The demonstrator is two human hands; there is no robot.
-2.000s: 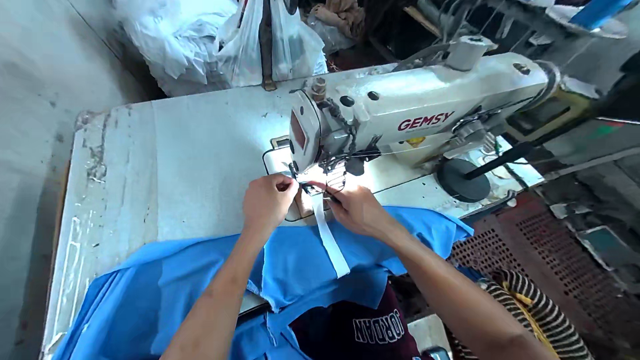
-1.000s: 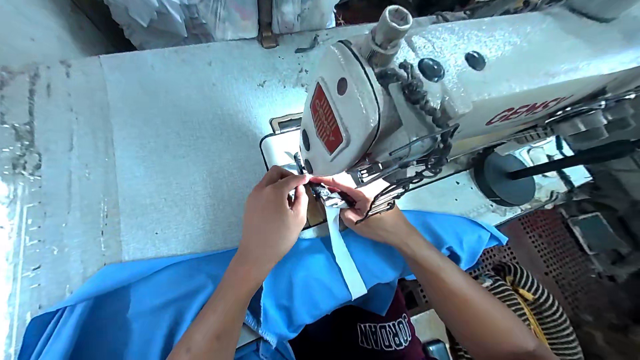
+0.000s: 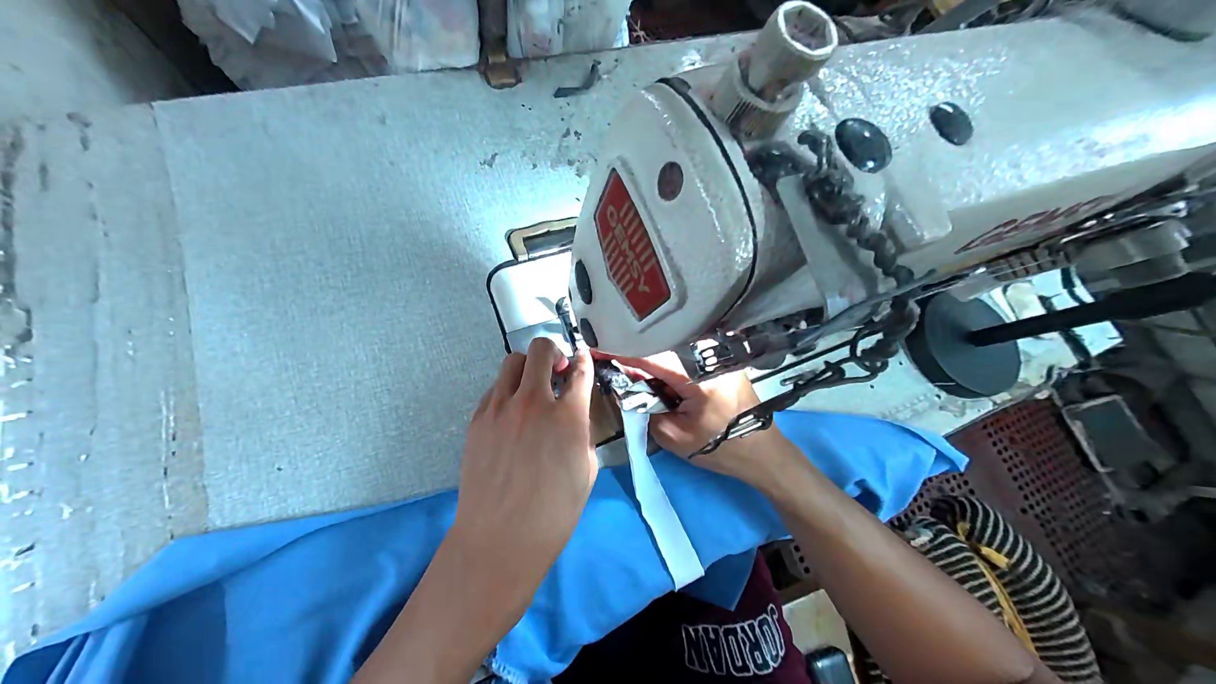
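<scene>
A white Gemsy sewing machine (image 3: 684,218) stands over the table, its head above my hands. My left hand (image 3: 532,427) is at the left of the needle area, thumb and fingers pinched together; whether cloth is between them cannot be told. My right hand (image 3: 712,408) is at the right of the presser foot, its fingers reaching under the machine head, partly hidden by a hanging black thread guard or chain. A white fabric strip (image 3: 655,513) runs from a metal folder (image 3: 638,394) by the foot down over blue fabric (image 3: 589,589), which drapes along the table's front edge.
The pale worktable (image 3: 323,304) extends to the left. White plastic bags (image 3: 408,33) lie beyond its back edge. A round black base (image 3: 964,347) with a rod stands at the right. Below right are a perforated dark red panel (image 3: 1026,456) and striped cloth (image 3: 1016,579).
The view has moved much nearer to the machine head. Both hands stay close to the needle area, and the white strip still hangs toward me over the blue fabric.
</scene>
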